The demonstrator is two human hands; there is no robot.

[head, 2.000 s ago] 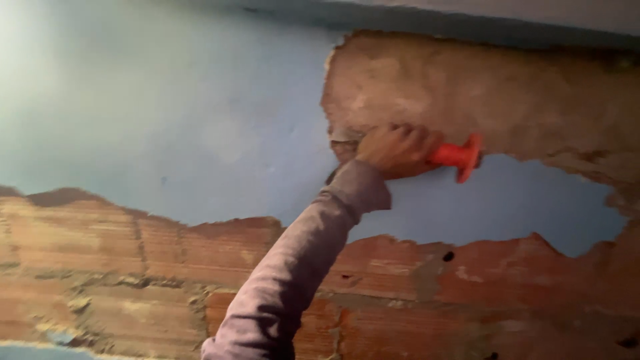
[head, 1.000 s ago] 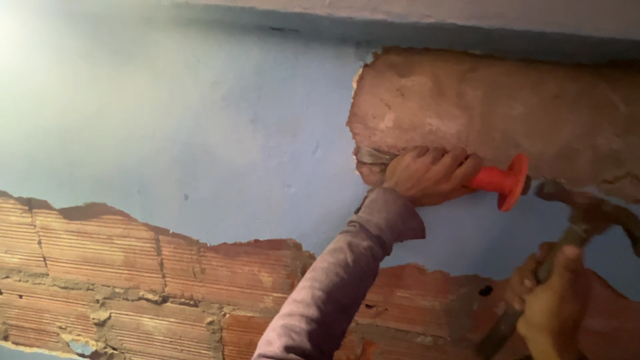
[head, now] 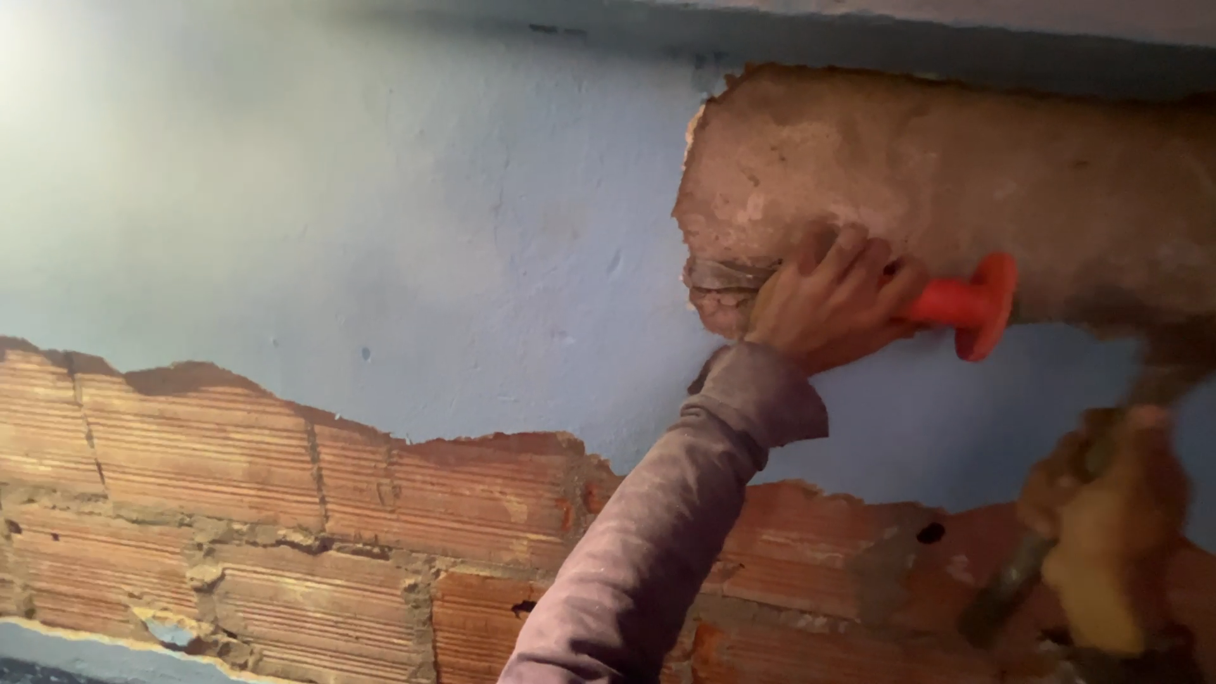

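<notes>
My left hand (head: 836,299) grips a flat chisel with a red plastic hand guard (head: 988,306), held almost level. Its metal blade (head: 727,275) lies against the broken left edge of the bared patch, where the blue plaster (head: 532,256) begins. At the lower right, blurred, my right hand (head: 1107,513) is closed around the handle of a hammer (head: 1007,579). The hammer's dark head (head: 1178,356) is a blur to the right of the guard, apart from it.
Ribbed hollow clay bricks (head: 199,437) with mortar joints show below the jagged plaster edge. A brown undercoat patch (head: 950,171) spans the upper right, under a ledge or ceiling edge (head: 1045,19). A strip of blue plaster (head: 95,655) remains at the lower left.
My right hand and the hammer, out of view two seconds ago, came in at the right by one second ago. The hammer head is now farther from the guard. My left hand keeps its hold on the chisel.
</notes>
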